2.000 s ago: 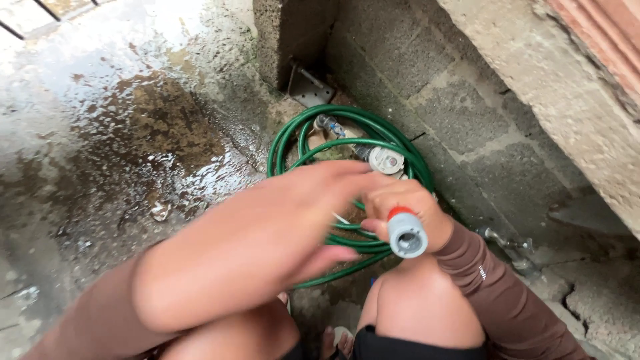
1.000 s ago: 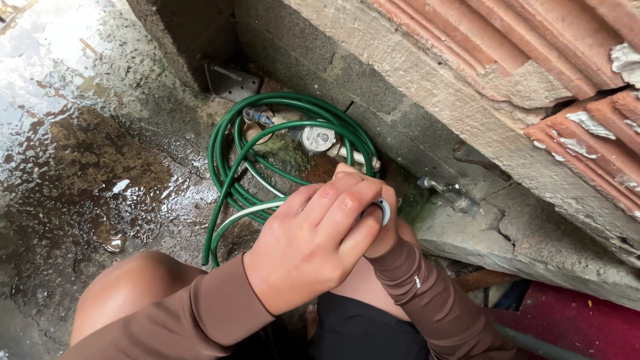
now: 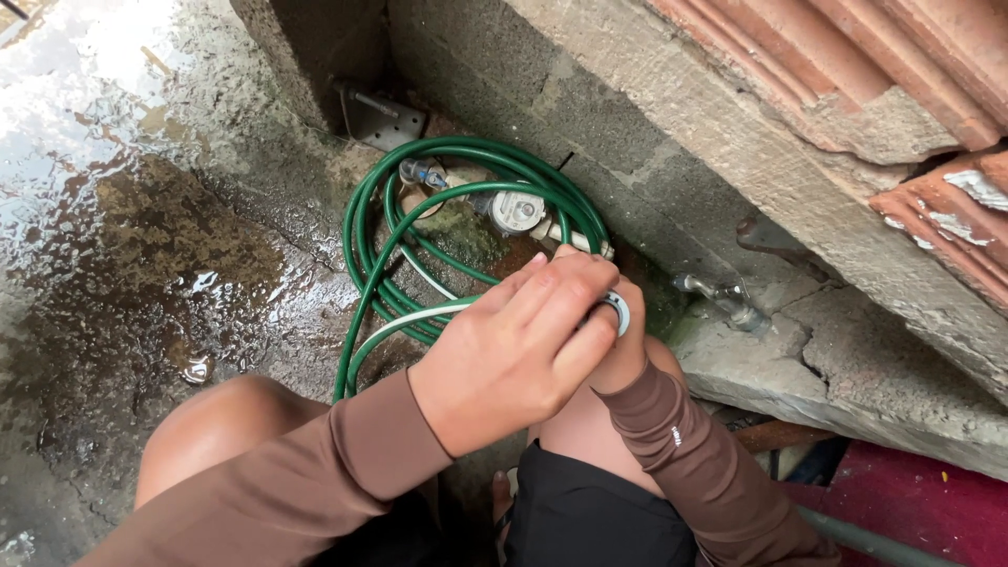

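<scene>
My left hand (image 3: 516, 354) lies over my right hand (image 3: 626, 346), its fingers curled around a grey plastic hose fitting (image 3: 620, 313). Only the round rim of that fitting shows; my left fingers cover the rest. My right hand grips from behind and to the right, mostly hidden. A green garden hose (image 3: 366, 268) lies in loose coils just beyond my hands, one white-striped length leading under my left hand. Inside the coils sit a round water meter (image 3: 516, 211) and a valve with a blue part (image 3: 429, 175).
A concrete block wall (image 3: 630, 142) rises behind the hose, with a metal bracket (image 3: 382, 118) at its corner. A pipe fitting (image 3: 724, 301) sticks out at right above a cracked concrete ledge (image 3: 780, 354). Wet concrete floor (image 3: 189, 260) spreads left; ribbed clay bricks (image 3: 850, 71) stand upper right.
My left hand, blurred beside the fitting two seconds ago, now wraps over it. The fitting's open end faced up in my right hand then; now mostly covered. The view has shifted.
</scene>
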